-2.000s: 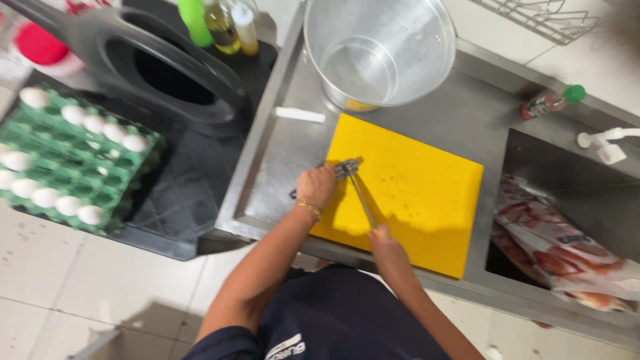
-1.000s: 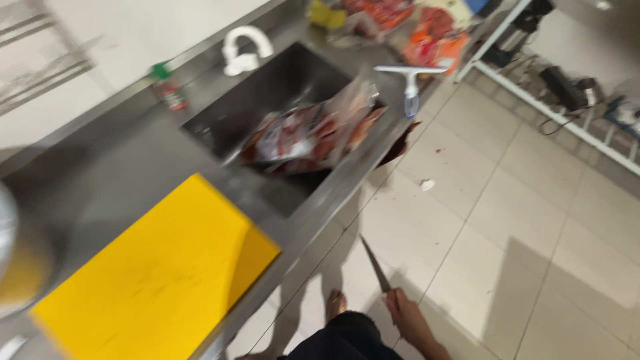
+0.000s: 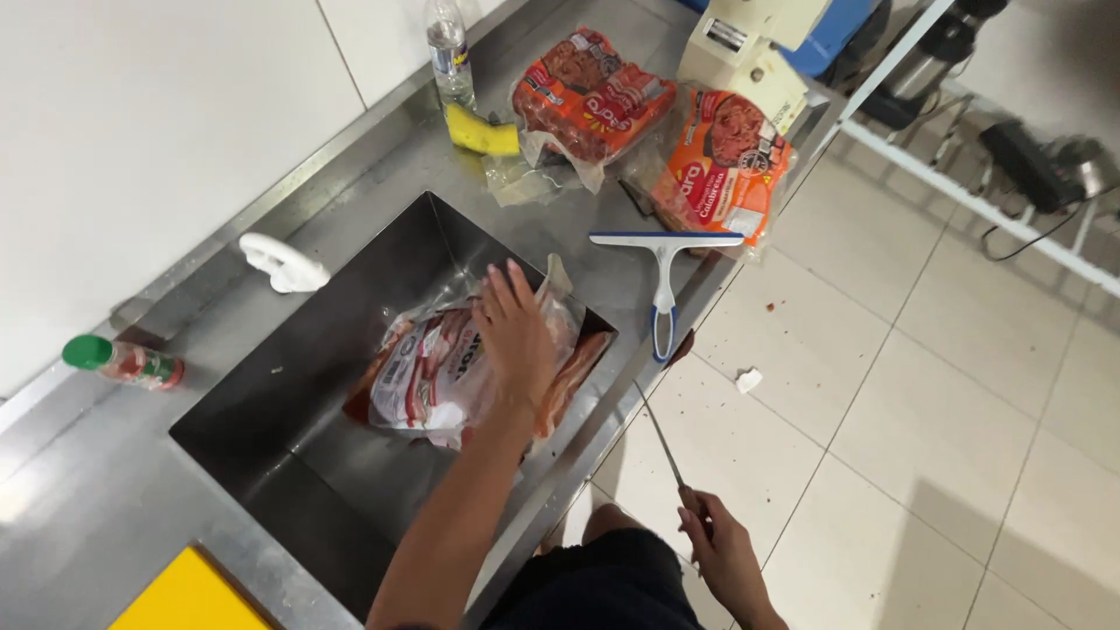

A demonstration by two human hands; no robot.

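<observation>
My left hand (image 3: 516, 337) reaches over the sink with its fingers extended, on or just above a clear plastic package of meat (image 3: 429, 376); whether it grips the plastic is not clear. The package lies in the steel sink (image 3: 324, 490), its right end by the front rim. In my right hand (image 3: 722, 547) is the brown handle of a knife (image 3: 662, 437), held past the counter's front edge over the floor, blade pointing up and left. A white and blue squeegee (image 3: 665, 289) lies on the counter right of the sink.
Orange sausage packages (image 3: 591, 101), a yellow sponge (image 3: 481, 133) and a clear bottle (image 3: 451, 61) stand or lie behind the squeegee. A white faucet (image 3: 284, 262) and a green-capped bottle (image 3: 127, 363) are at the left. A yellow cutting board (image 3: 188, 599) shows lower left; a white rack (image 3: 989, 184) stands at right.
The view has swung from the cutting board to the sink. My left hand, at the board two seconds ago, is now over the meat package. The knife is still in my right hand.
</observation>
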